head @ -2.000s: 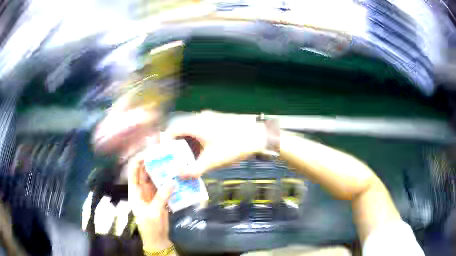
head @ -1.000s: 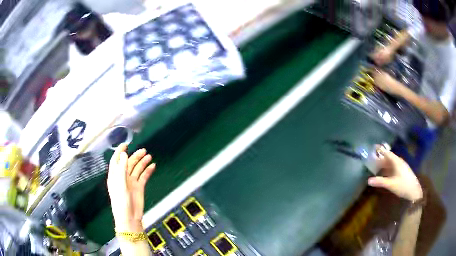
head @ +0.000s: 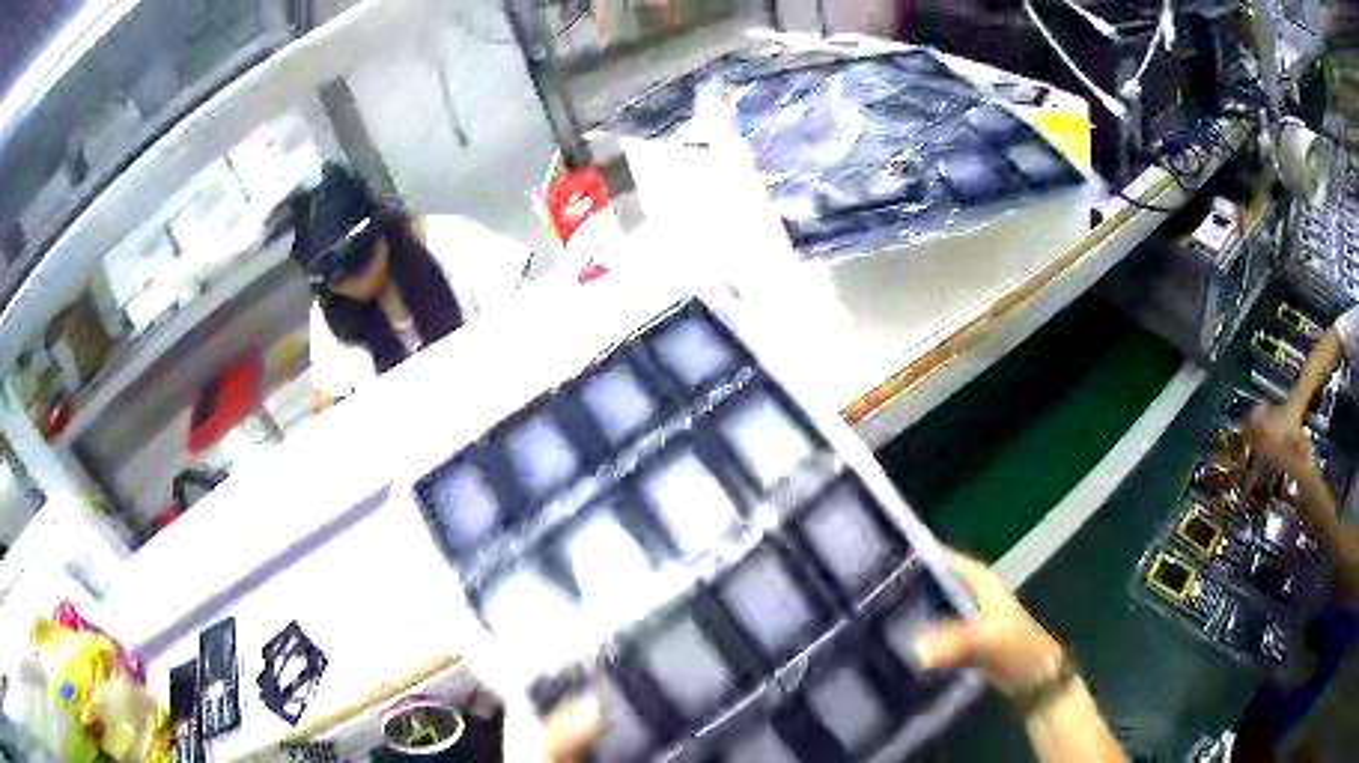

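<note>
A lens tray (head: 693, 499) with a grid of dark-edged pockets and pale centres is held up, tilted, above the white shelf. My right hand (head: 1002, 638) grips its right edge, thumb on top. My left hand (head: 574, 730) is at its lower left edge, mostly hidden by the tray and blurred, with fingertips over the rim. Whether the pale centres are lenses or bare pockets is not clear.
The white shelf (head: 350, 552) bears black frame pieces (head: 291, 671) at left and wrapped trays (head: 894, 142) at the back. A person (head: 373, 276) sits opposite. Another worker's hands (head: 1282, 447) are over a phone tray (head: 1215, 559) at right.
The view has swung left and up toward the shelf. My hands, apart a second ago, now hold the lens tray. The phone tray that was below my left hand is out of view.
</note>
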